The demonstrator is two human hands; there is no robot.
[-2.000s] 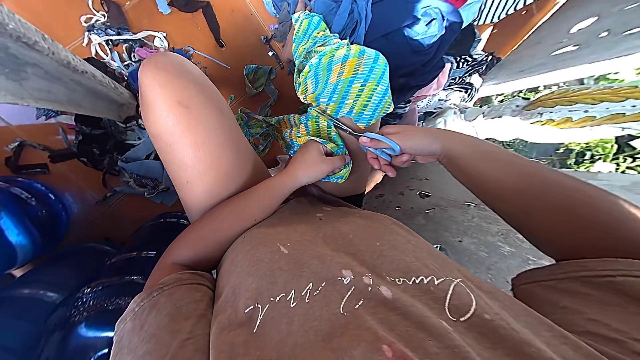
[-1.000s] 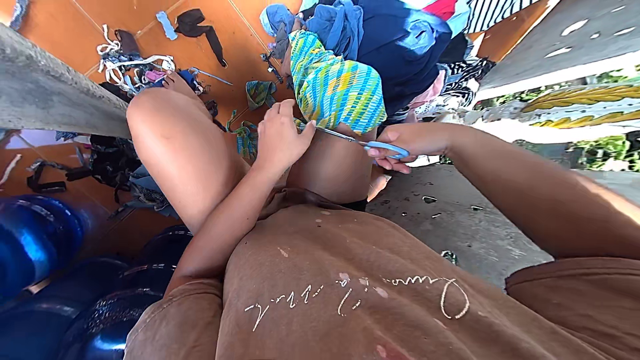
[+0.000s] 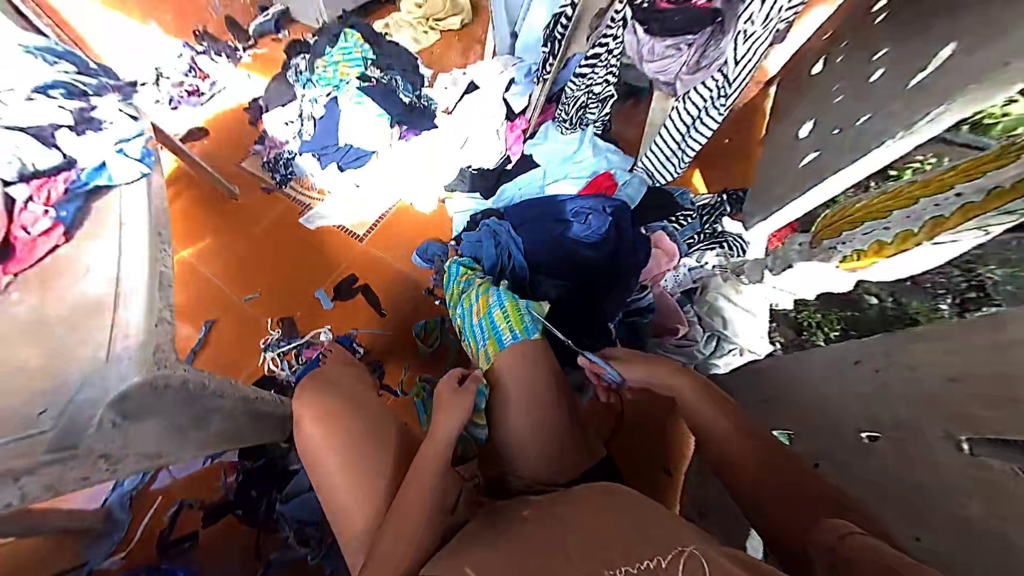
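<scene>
My right hand (image 3: 632, 376) grips the light-blue handles of a pair of scissors (image 3: 598, 366), whose metal blades point up and left toward a blue, yellow and green patterned cloth (image 3: 488, 312). That cloth lies over my knee, beside a dark blue garment. My left hand (image 3: 458, 400) is closed on a smaller piece of the same patterned cloth (image 3: 480, 412) against my inner thigh. The blade tips are near the right edge of the draped cloth; whether they touch it cannot be told.
A heap of clothes (image 3: 588, 240) lies just beyond my knee, with another pile (image 3: 344, 120) farther off. Dark scraps (image 3: 360, 294) and white cord (image 3: 292, 352) lie on the orange tiled floor (image 3: 232, 280). A chair (image 3: 144, 344) holding clothes is at left; a grey surface (image 3: 896, 416) is at right.
The view has tilted up. My left hand has moved away from the scissors and down onto my inner thigh, with a piece of patterned cloth in it. The scissors stay in my right hand.
</scene>
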